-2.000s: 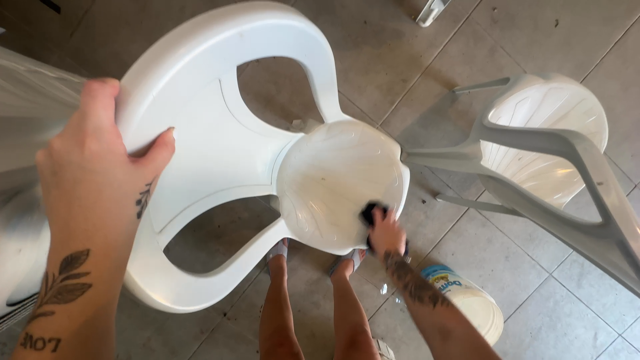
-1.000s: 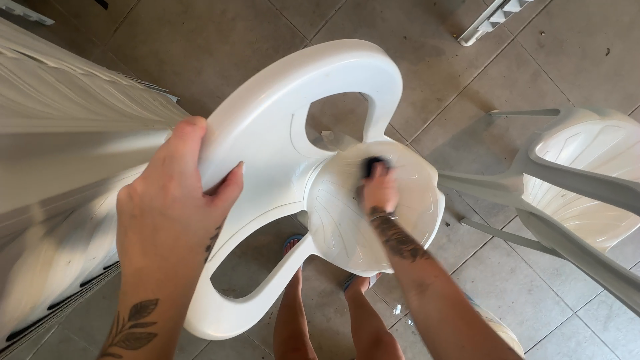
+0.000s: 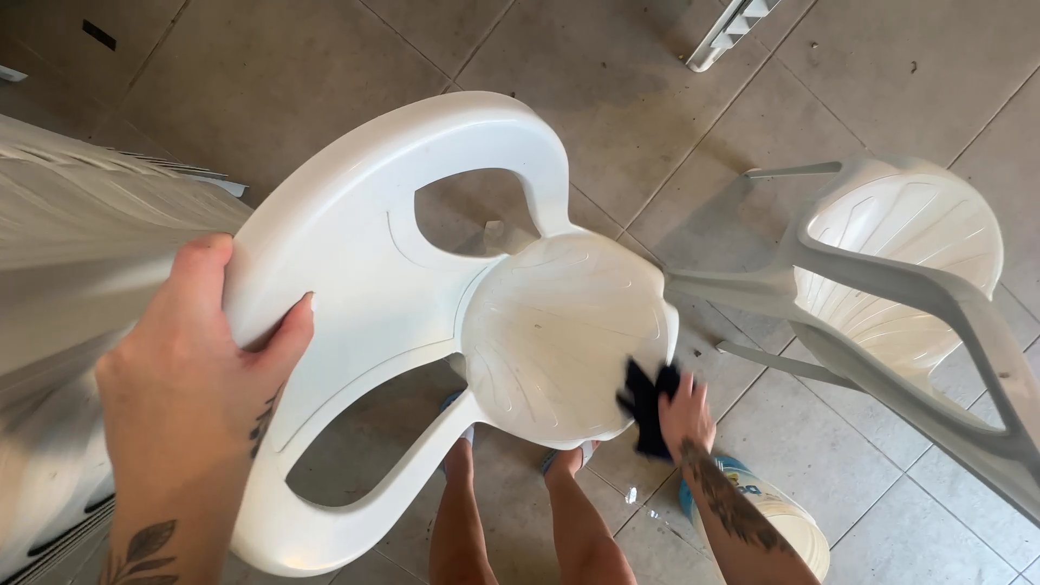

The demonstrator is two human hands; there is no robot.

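Note:
My left hand [image 3: 203, 349] grips the top edge of the backrest of a white plastic armchair [image 3: 366, 236], thumb on the inner face and fingers over the rim. The chair's round seat [image 3: 561, 341] has a shell-like ribbed pattern. At the seat's lower right edge, my right hand [image 3: 686, 414] holds a dark cloth [image 3: 648, 406], part of which lies against the seat's rim. Below that forearm is a plastic bucket [image 3: 792, 528] with a blue and white label, partly hidden by the arm.
Another white plastic armchair [image 3: 902, 268] stands at the right. Stacked white plastic chairs [image 3: 73, 211] fill the left edge. A white ribbed piece [image 3: 723, 41] is at the top right above the tiled floor [image 3: 617, 97]. My legs and feet are below the seat.
My right hand has moved with the dark cloth from the upper middle of the seat to its lower right edge. My left hand remains on the backrest.

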